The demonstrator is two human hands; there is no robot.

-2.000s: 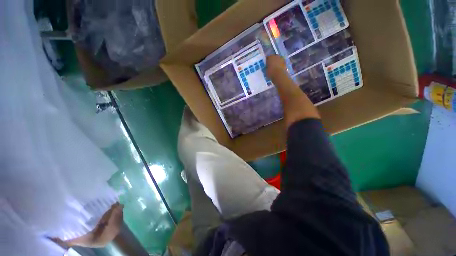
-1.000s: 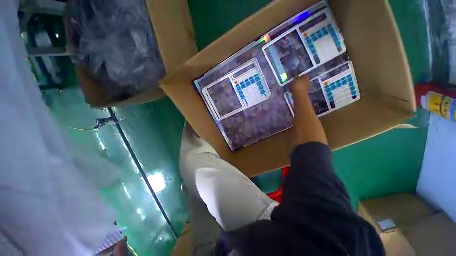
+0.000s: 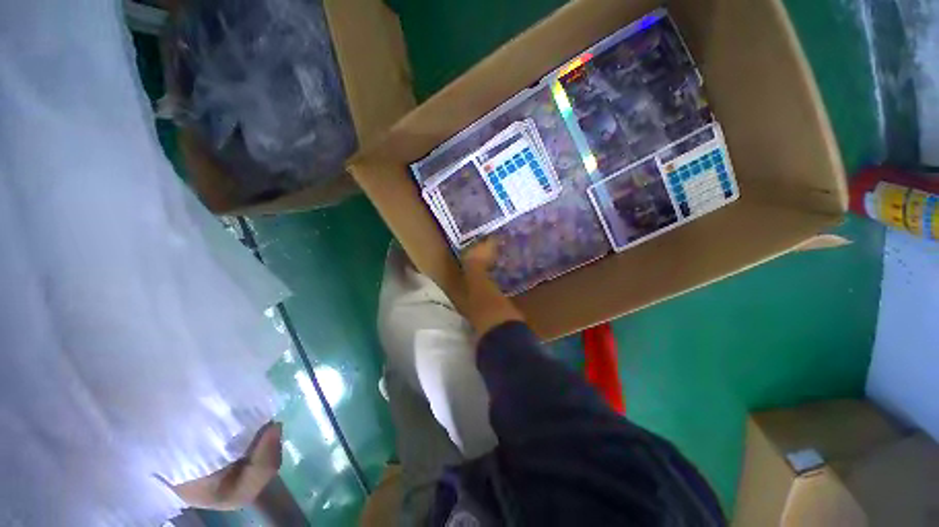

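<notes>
An open carton (image 3: 659, 288) holds white front housings with blue keys on a shiny dark divider sheet (image 3: 546, 242). A small overlapping stack of housings (image 3: 523, 177) lies at its left. One more housing (image 3: 700, 183) lies at the lower right. My right hand (image 3: 482, 259) is inside the carton, just below the left stack's lower edge. It is blurred, and its fingertips are hard to tell. My left hand (image 3: 242, 471) is at the lower left, closed on the edge of a large whitish sheet (image 3: 124, 309) that hangs along the left side.
Another carton (image 3: 373, 77) with crumpled clear plastic (image 3: 263, 82) stands at the upper left. A closed carton (image 3: 813, 437) is at the lower right. A yellow-labelled container (image 3: 906, 209) lies at the right edge. A red object (image 3: 604, 365) is below the open carton. A light trouser leg (image 3: 422, 350) is beside it.
The upper-right housing has gone from its place, and the left stack looks thicker. My right hand has moved left from the right-hand housings. My left hand shows more fully again with the whitish sheet.
</notes>
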